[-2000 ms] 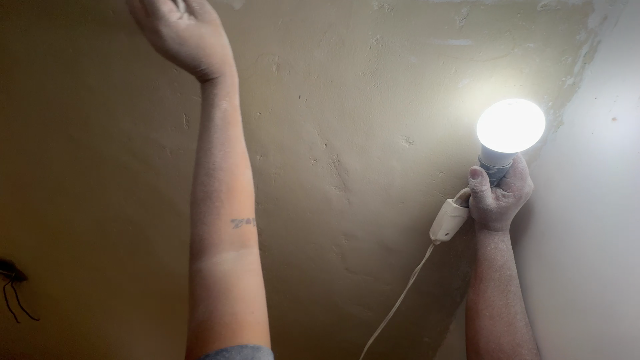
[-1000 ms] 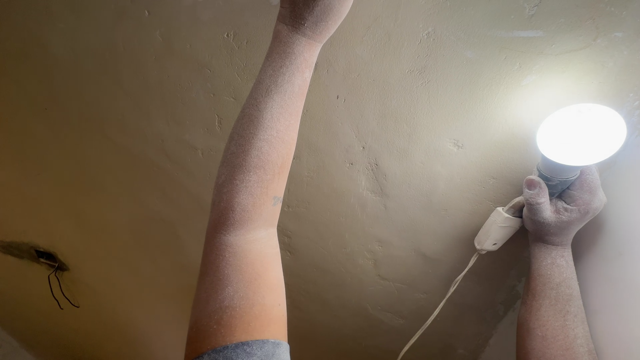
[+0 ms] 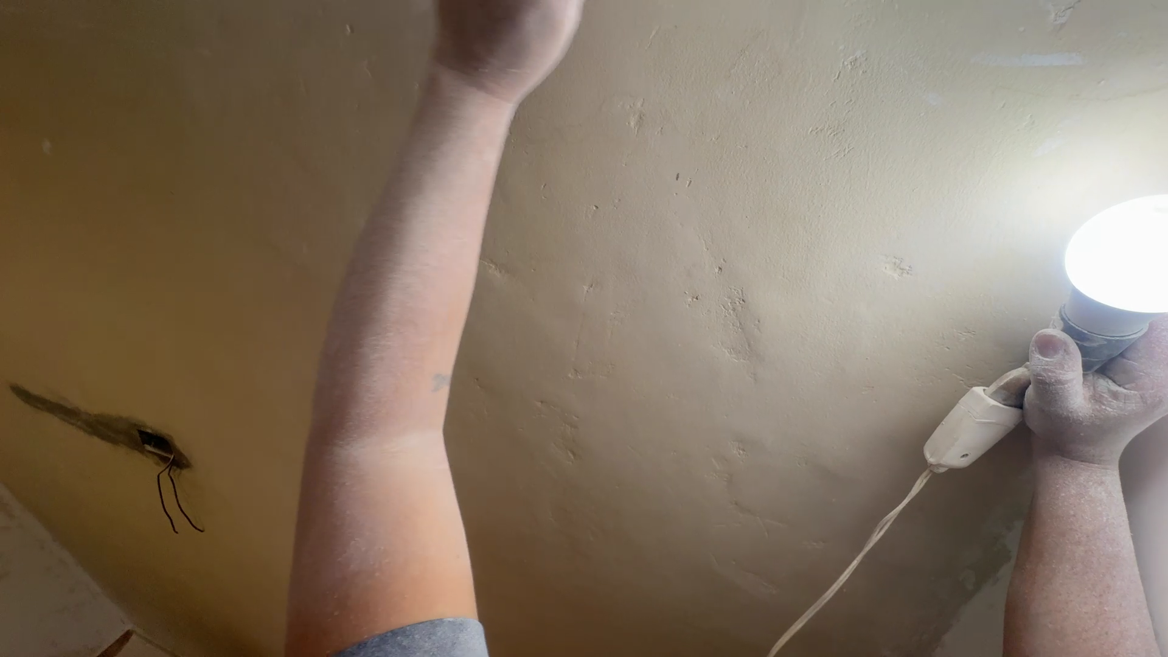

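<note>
My left arm reaches up across the plastered ceiling (image 3: 776, 228). Only the back part of my left hand (image 3: 506, 41) shows at the top edge; its fingers are out of frame, so what they hold or touch is hidden. At the right edge my right hand (image 3: 1095, 392), coated in pale dust, grips the dark lamp holder (image 3: 1100, 342) of a lit bulb (image 3: 1121, 260), thumb towards the left. Beside that thumb is a white plastic plug or connector (image 3: 972, 429), with a twisted pale cord (image 3: 862, 557) running down from it. The ceiling has small pits and rough patches.
Two dark loose wires (image 3: 173, 497) hang from a hole (image 3: 157, 444) in the ceiling on the left, at the end of a dark patched groove (image 3: 78, 415). A pale wall (image 3: 46, 575) meets the ceiling at the lower left.
The view has shifted left, bringing the hole and wires further in. My left hand's fingers, partly seen at first, have left the frame. My right hand keeps hold of the lamp holder.
</note>
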